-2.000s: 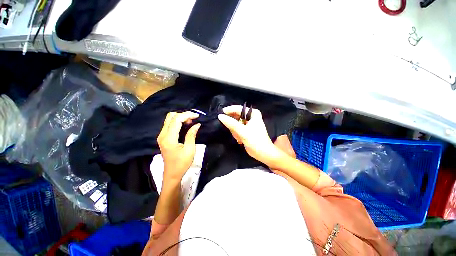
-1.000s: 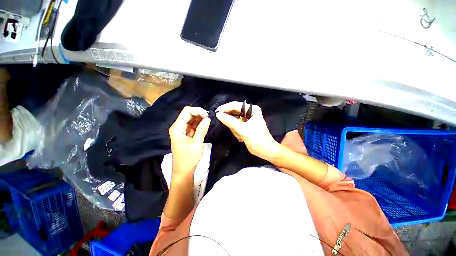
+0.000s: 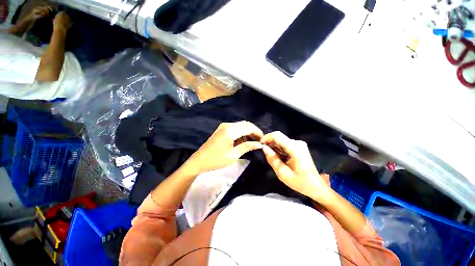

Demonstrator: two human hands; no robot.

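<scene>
The black garment lies over the lap below the table edge. My left hand and my right hand meet at the fingertips above it, thumb and fingers pinched. What lies between the fingertips is too small to tell. A dark narrow tool shows in my right palm, partly hidden by the fingers. A white cloth or paper piece lies under my left forearm.
A black phone, black cloth and red-handled scissors lie on the white table. A clear plastic bag and blue crates are left, another crate right. A person's arm shows upper left.
The view has turned, bringing the scissors and another person's arms into sight. My hands have come together at the fingertips; the dark tool is now more hidden in my right hand.
</scene>
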